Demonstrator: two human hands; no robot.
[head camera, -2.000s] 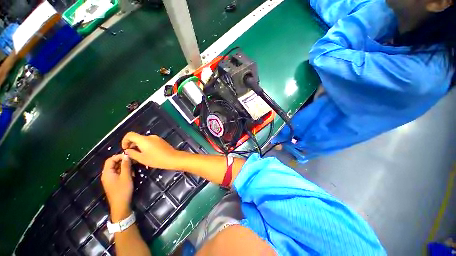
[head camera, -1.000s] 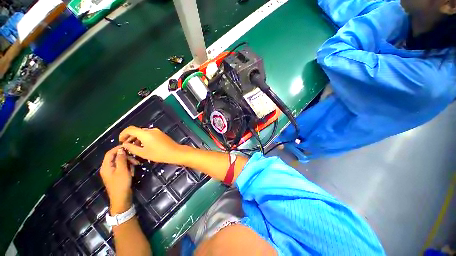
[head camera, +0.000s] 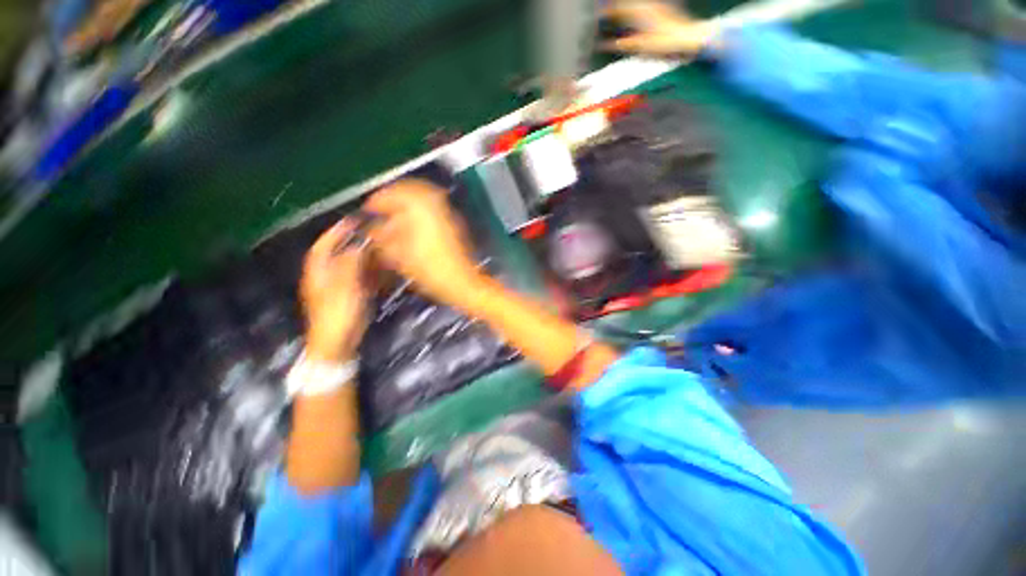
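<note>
The view is blurred. My left hand (head camera: 335, 290) and my right hand (head camera: 425, 239) meet at the fingertips over the far side of a black compartment tray (head camera: 231, 394). A small dark part (head camera: 359, 230) shows between the fingertips of both hands; its exact shape is too blurred to tell. The tray's pockets show only as streaks of shine, and what lies in them cannot be told.
Right of the tray stand a black fan (head camera: 585, 242), a silvery spool (head camera: 549, 163) and a dark box on a red-orange bin (head camera: 664, 289). A pale rail and post (head camera: 559, 51) stand behind. A person in a blue smock (head camera: 889, 191) is at the right, one hand reaching past the rail.
The view has shifted and blurred, so the bench things sit further right. My joined hands appear higher and further right in the picture. The neighbour's arm now reaches toward the post.
</note>
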